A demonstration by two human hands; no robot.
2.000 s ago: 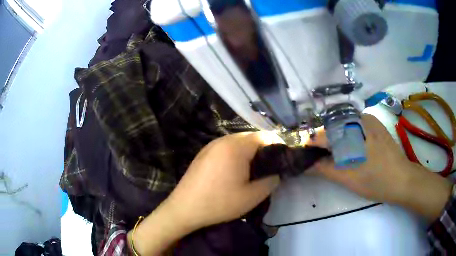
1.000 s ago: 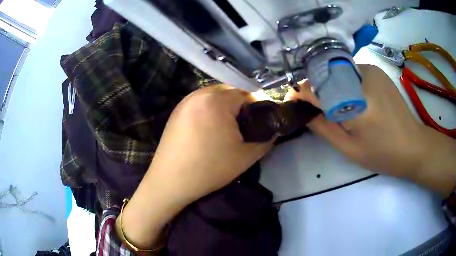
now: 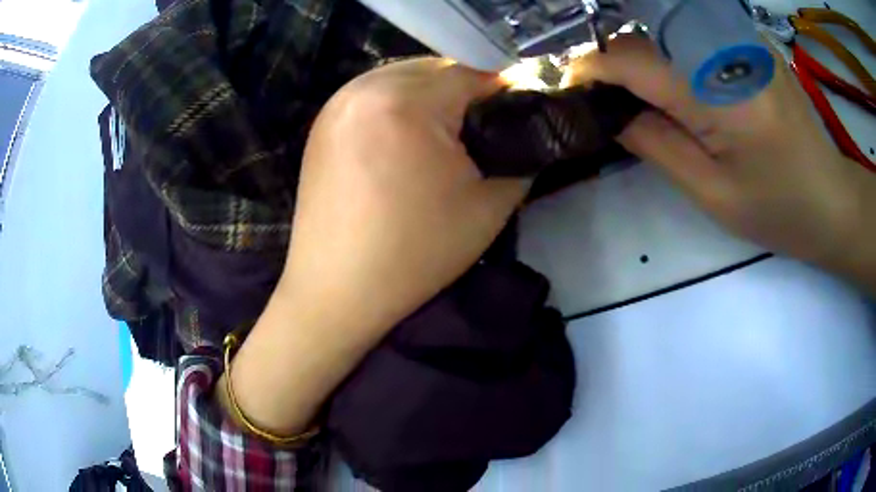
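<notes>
A dark plaid garment (image 3: 206,144) with purple-brown lining (image 3: 461,384) lies bunched on the table, left of and below the needle area. My left hand (image 3: 394,183) grips a folded dark edge of it just below the lit presser foot (image 3: 549,72). My right hand (image 3: 730,144) pinches the same edge on the right, partly behind the grey and blue machine knob (image 3: 732,75). The fingertips of both hands are partly hidden by cloth and machine. The white sewing machine head (image 3: 451,29) shows at the top edge.
Scissors with red (image 3: 831,106) and orange-yellow (image 3: 840,38) handles lie at the upper right. A measuring tape strip (image 3: 807,461) runs along the table's front edge. Loose threads (image 3: 43,375) show at the left. A dark heap (image 3: 110,473) is at the lower left.
The view has moved down and closer, so the machine, hands and cloth appear higher and larger. Both hands keep hold of the dark edge near the presser foot.
</notes>
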